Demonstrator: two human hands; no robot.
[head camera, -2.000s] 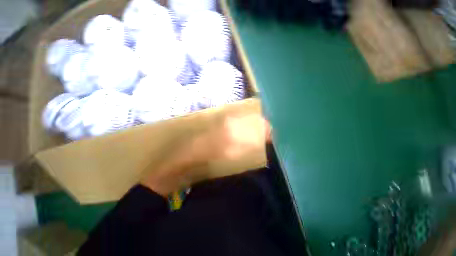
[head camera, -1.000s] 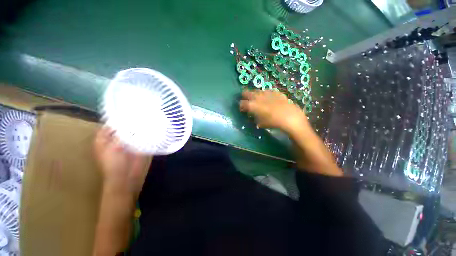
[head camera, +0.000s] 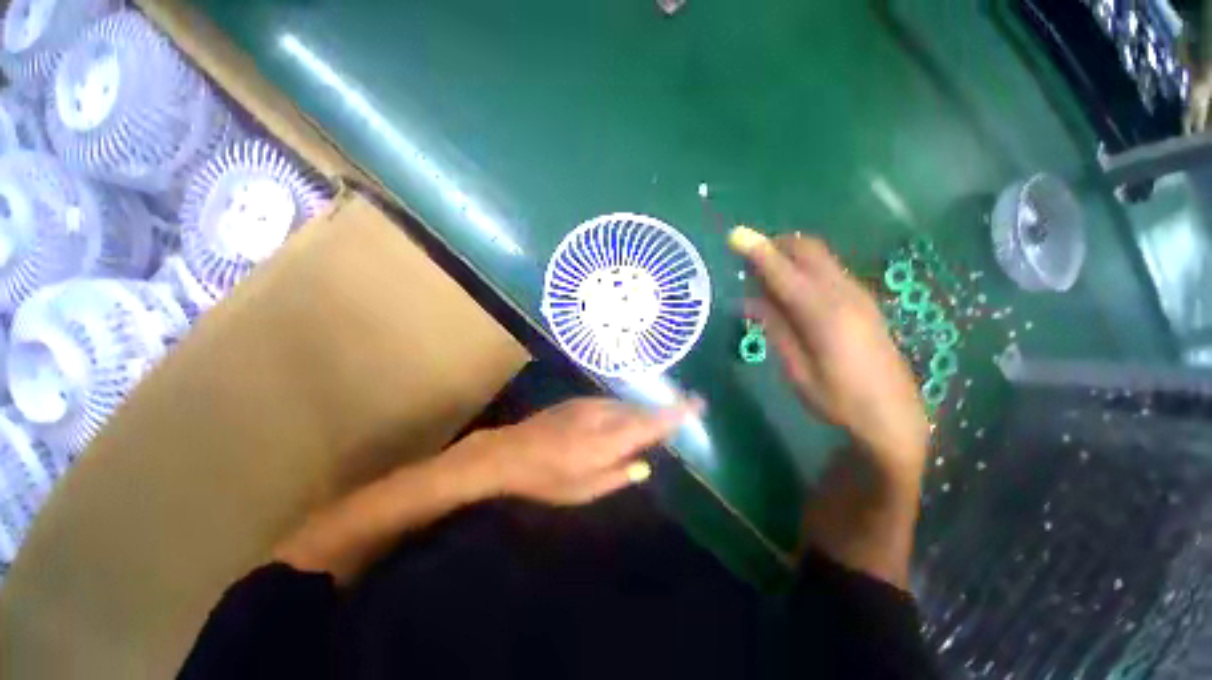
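Note:
A white slatted fan shell (head camera: 625, 295) lies on the green bench near its front edge, its round hollow facing up. My left hand (head camera: 572, 449) is below the shell, apart from it, with fingers stretched out and nothing in them. My right hand (head camera: 831, 326) is over the bench right of the shell, slightly blurred, with a yellow patch at a fingertip. A thin reddish lead with a pale end shows beside that fingertip. One green ring part (head camera: 754, 344) is beside the fingers; whether they hold it or the lead is unclear.
An open carton flap (head camera: 286, 425) adjoins the bench edge, with white shells (head camera: 100, 100) in the carton at left. More green rings (head camera: 937, 348) lie right of my right hand. Another shell (head camera: 1039, 233) stands farther right. Clear glittering packaging (head camera: 1077, 531) is at lower right.
The shell held by my left hand now rests on the bench, released. My right hand has moved from the ring heap towards the shell. The view has shifted and turned.

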